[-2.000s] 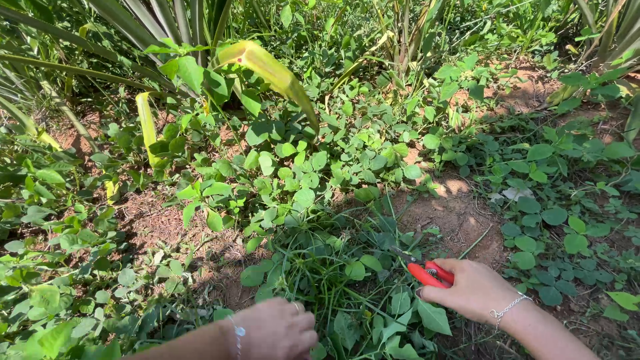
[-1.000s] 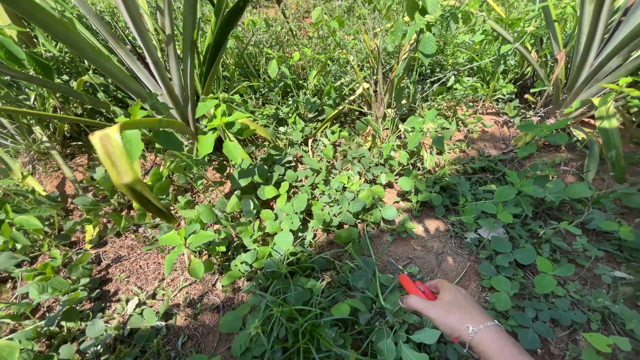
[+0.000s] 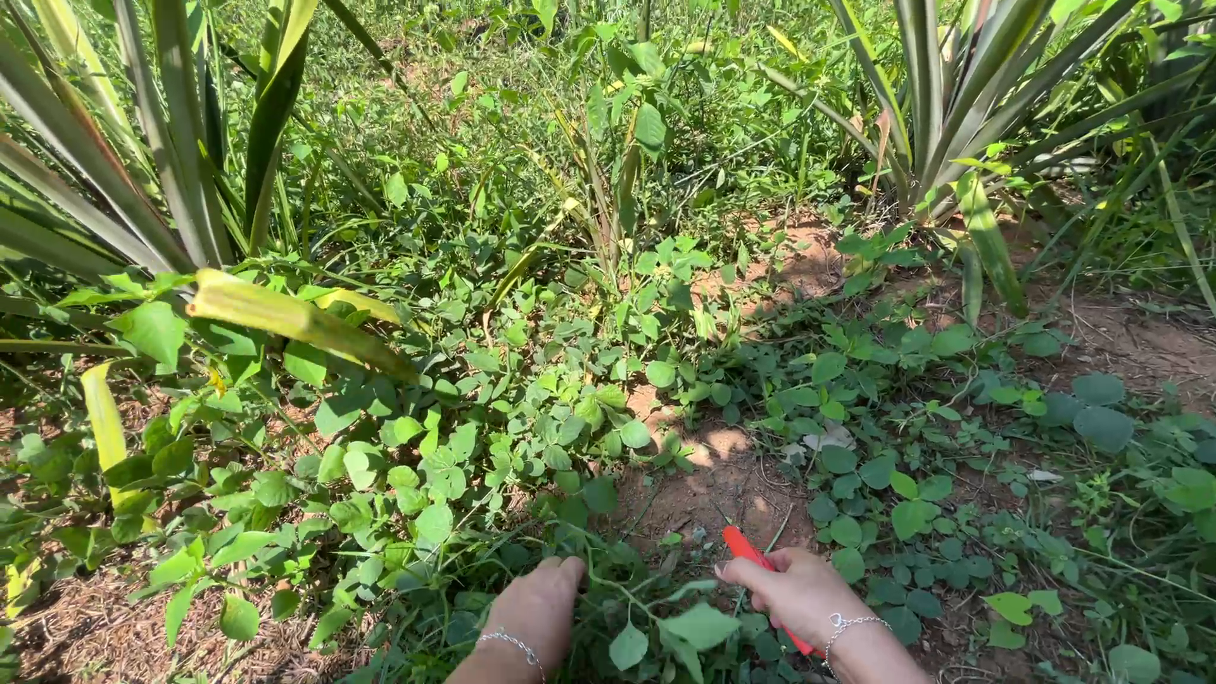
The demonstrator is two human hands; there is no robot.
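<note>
My right hand [image 3: 793, 589], at the lower right of centre, is closed around a red-handled cutting tool [image 3: 746, 549]; its blades are hard to make out here. To its left, my left hand [image 3: 540, 603] is down among low green weeds, its fingertips by a leafy stem [image 3: 613, 581]. Whether those fingers grip the stem cannot be told. The stem and its broad leaves [image 3: 698, 627] rise between both hands. A thin chain bracelet circles each wrist. Reddish bare soil [image 3: 708, 489] shows just beyond the hands.
Large plants with long, stiff leaves stand at the upper left [image 3: 176, 142] and upper right [image 3: 936, 104]. A yellowing leaf [image 3: 299, 318] arches over the weeds at left. Dry plant litter [image 3: 104, 627] covers soil at the lower left. Broad-leaved creepers [image 3: 912, 475] spread at right.
My left hand, out of view one second ago, is back among the weeds. My right hand still holds the red tool. Leaves now stand up between the hands.
</note>
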